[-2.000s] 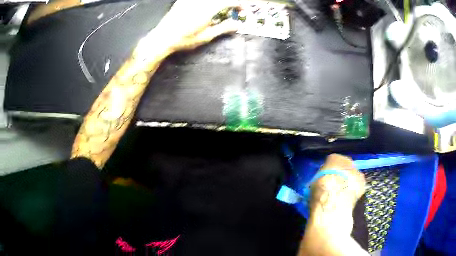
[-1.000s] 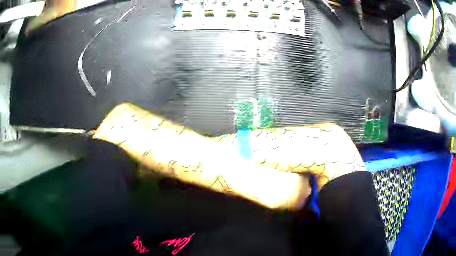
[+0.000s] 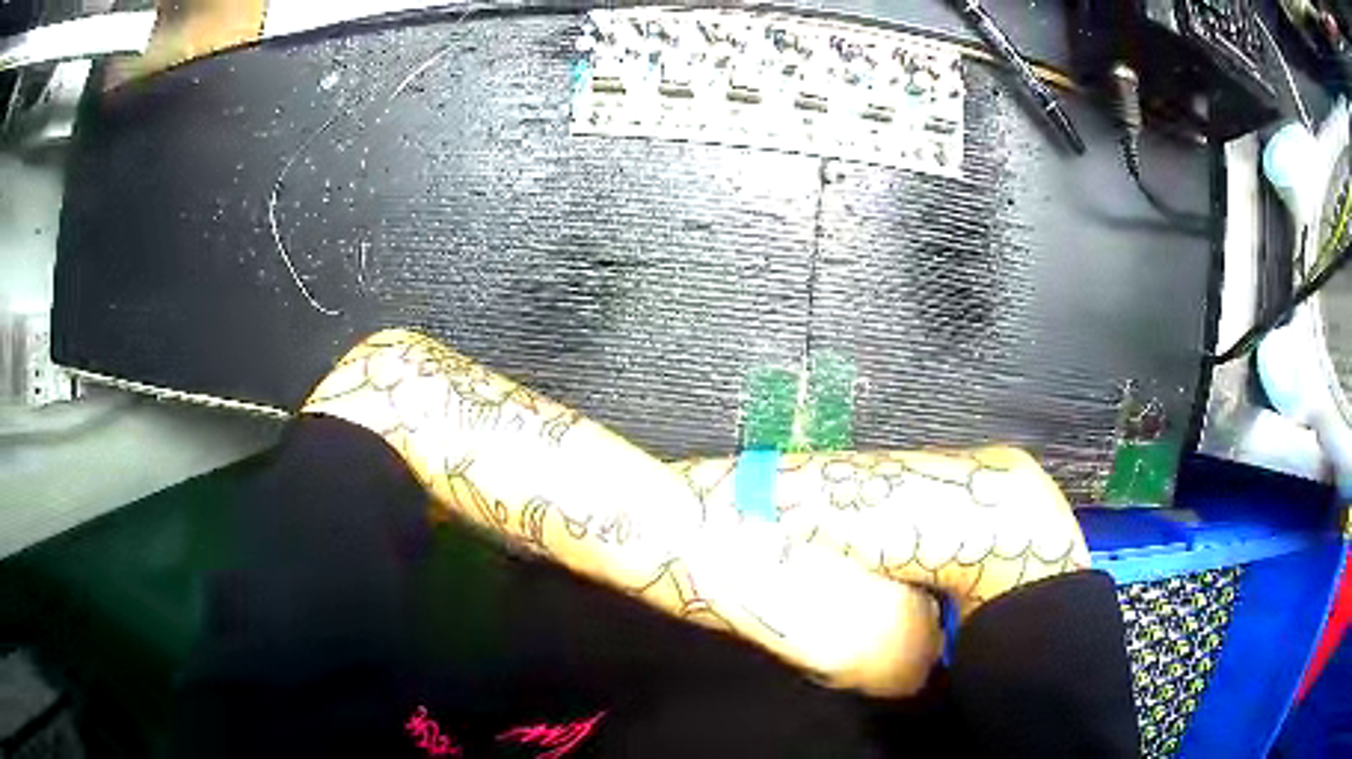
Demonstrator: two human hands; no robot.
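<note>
A white board panel [image 3: 771, 89] with rows of small components lies on the black ribbed mat [image 3: 593, 237] at the back. No hand touches it. My forearms are crossed at the bench's front edge. My left hand [image 3: 882, 638] is blurred beside the right sleeve, and its fingers do not show clearly. My right forearm reaches left under the left one, with a light blue band [image 3: 758, 485] across it. My right hand is hidden behind the left forearm.
Green board pieces [image 3: 771, 408] lie by the front edge, another [image 3: 1142, 472] at the right corner. A black pen-like tool [image 3: 1038, 92] and a black box [image 3: 1194, 60] stand back right. A blue tub [image 3: 1268, 638] of boards is low right.
Since two seconds ago my left hand has left the panel and come back to the front edge. Both arms have crossed. Since one second ago the view has shifted slightly; the arms stay crossed.
</note>
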